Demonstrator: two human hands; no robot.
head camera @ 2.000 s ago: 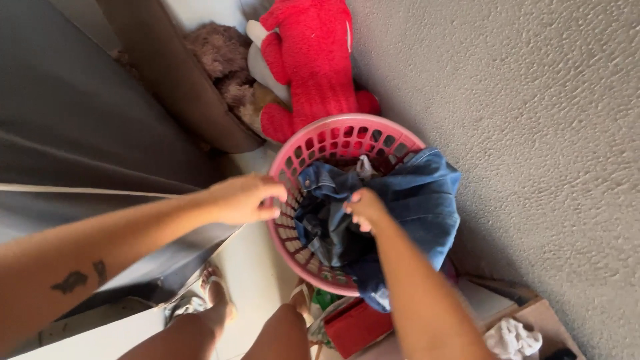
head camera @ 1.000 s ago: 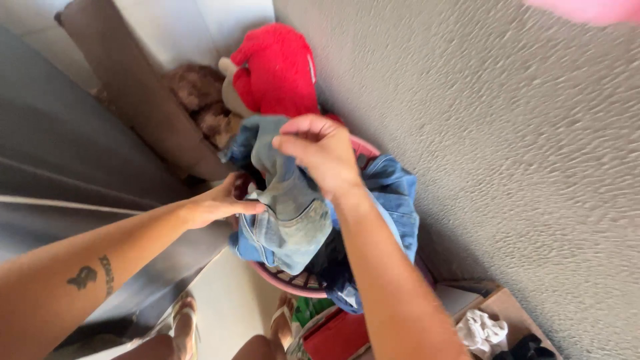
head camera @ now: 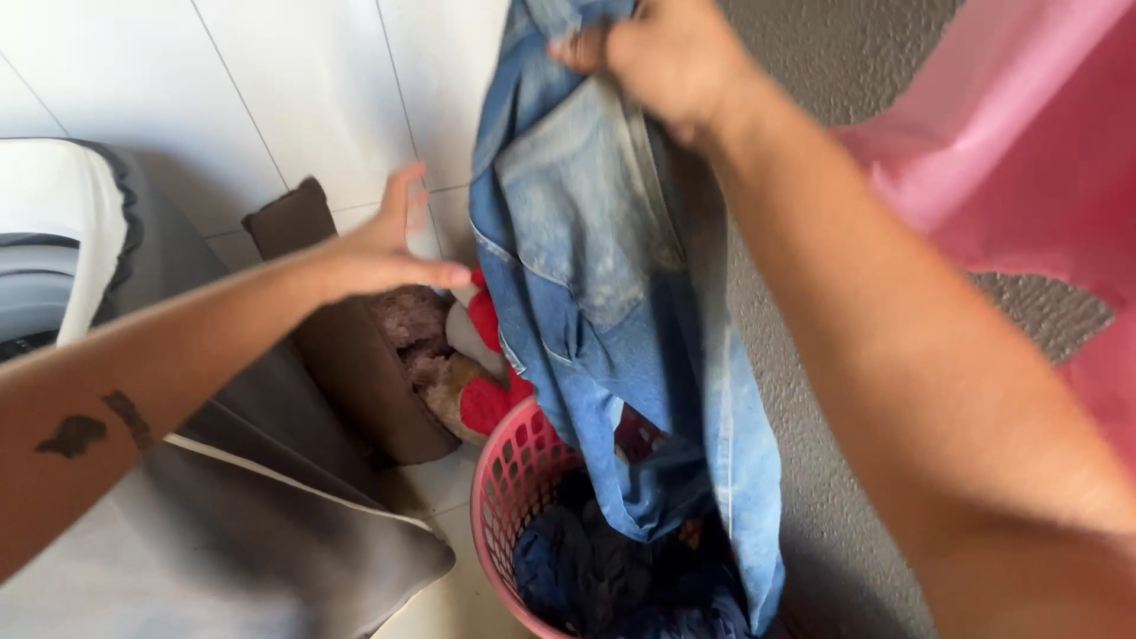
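Blue denim jeans (head camera: 577, 222) hang from my right hand (head camera: 674, 62), which grips them at the top of the view. Their lower parts hang over and partly into a pink plastic laundry basket (head camera: 497, 497). Dark clothes (head camera: 595, 550) lie inside the basket. My left hand (head camera: 390, 244) is just left of the jeans, with thumb and fingers spread and nothing in it.
A washing machine with a grey fabric cover (head camera: 293, 532) stands at left. Behind the basket are a brown board-like piece (head camera: 355, 355), a brown furry plush toy (head camera: 413, 324) and a red plush (head camera: 484, 404). Pink material (head camera: 1003, 151) hangs near the rough grey wall (head camera: 816, 426).
My right hand has raised the jeans from the basket. My left hand, at the denim one second ago, is now apart from it. The view has shifted towards the washing machine.
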